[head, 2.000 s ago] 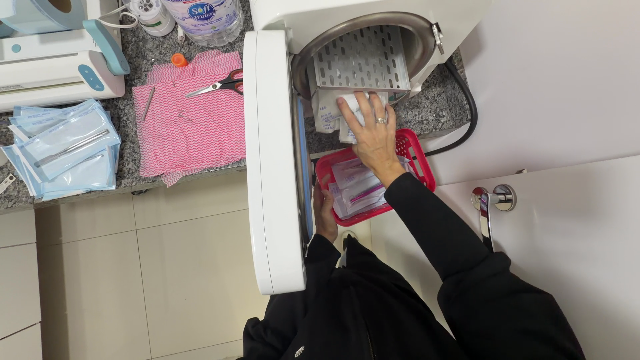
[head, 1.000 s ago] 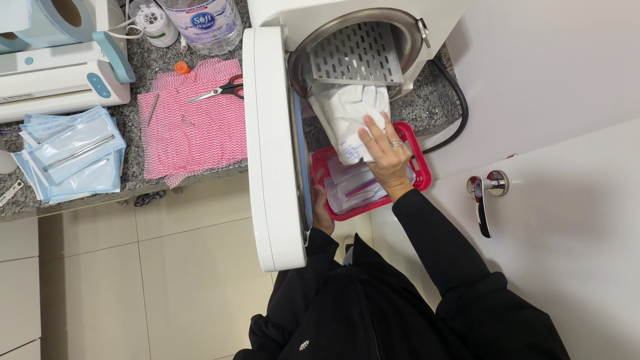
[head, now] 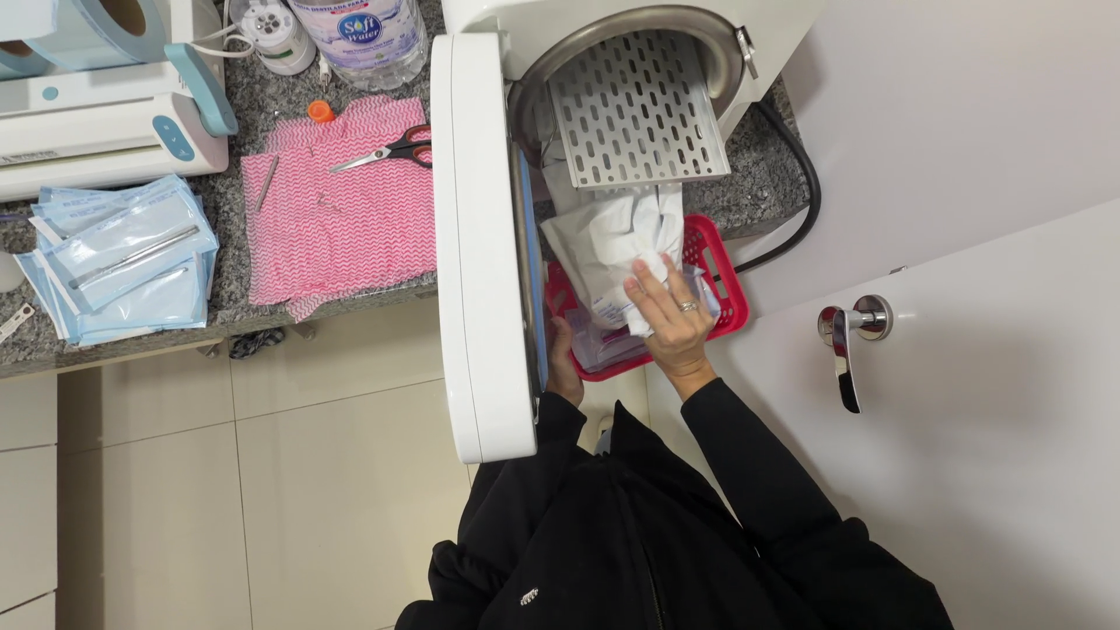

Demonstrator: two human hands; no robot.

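My right hand (head: 674, 324) holds white sterilization pouches (head: 626, 245) between thumb and fingers, over a red plastic basket (head: 731, 289). Their upper ends lie beneath a perforated metal tray (head: 634, 109) that juts from the round chamber of a white autoclave (head: 761, 26). More clear pouches lie in the basket. My left hand (head: 564, 363) grips the basket's left side, partly hidden by the autoclave's open door (head: 486, 254).
On the granite counter (head: 254, 96) are a pink patterned cloth (head: 350, 219) with scissors (head: 385, 153), blue pouches (head: 131, 262), a pouch sealer (head: 105, 131) and a water bottle (head: 367, 39). A black hose (head: 809, 192) curves beside a door handle (head: 844, 350).
My right hand has moved from the chamber's mouth down over the basket, drawing the white pouches out with it. The left hand stays at the basket's side.
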